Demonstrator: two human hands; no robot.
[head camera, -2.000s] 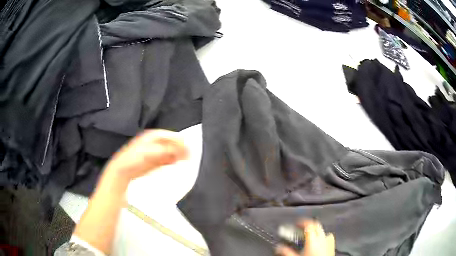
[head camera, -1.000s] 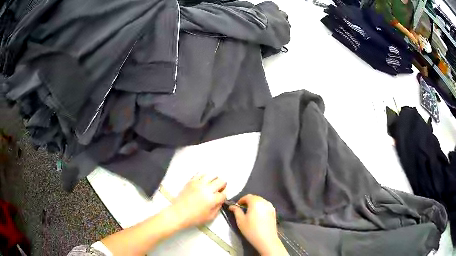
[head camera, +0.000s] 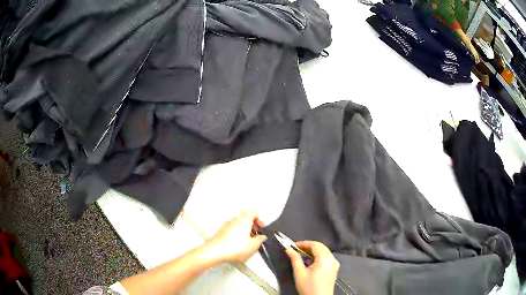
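Note:
A dark grey hoodie (head camera: 340, 173) lies spread on the white table, its rounded top end pointing away from me. My left hand (head camera: 239, 236) pinches the hoodie's left edge between thumb and fingers. My right hand (head camera: 314, 268) holds thread snips (head camera: 286, 242), with the silver blades pointing left at the pinched edge, a short way from my left fingertips. Pale contrast stitching shows just right of my right hand. Any thread end at the fingertips is too small to see.
A heap of grey hoodies (head camera: 230, 86) covers the far left of the table and hangs over its edge. Black garments (head camera: 481, 167) lie at right. Folded dark garments with white print (head camera: 421, 40) lie at the far side, by a partly seen person. A yellowish strip (head camera: 254, 278) lies near the left table edge.
My left hand has come from above the table onto the hoodie's edge. My right hand moved left to meet it, then drew slightly back right, showing the snips' blades. The view has shifted left.

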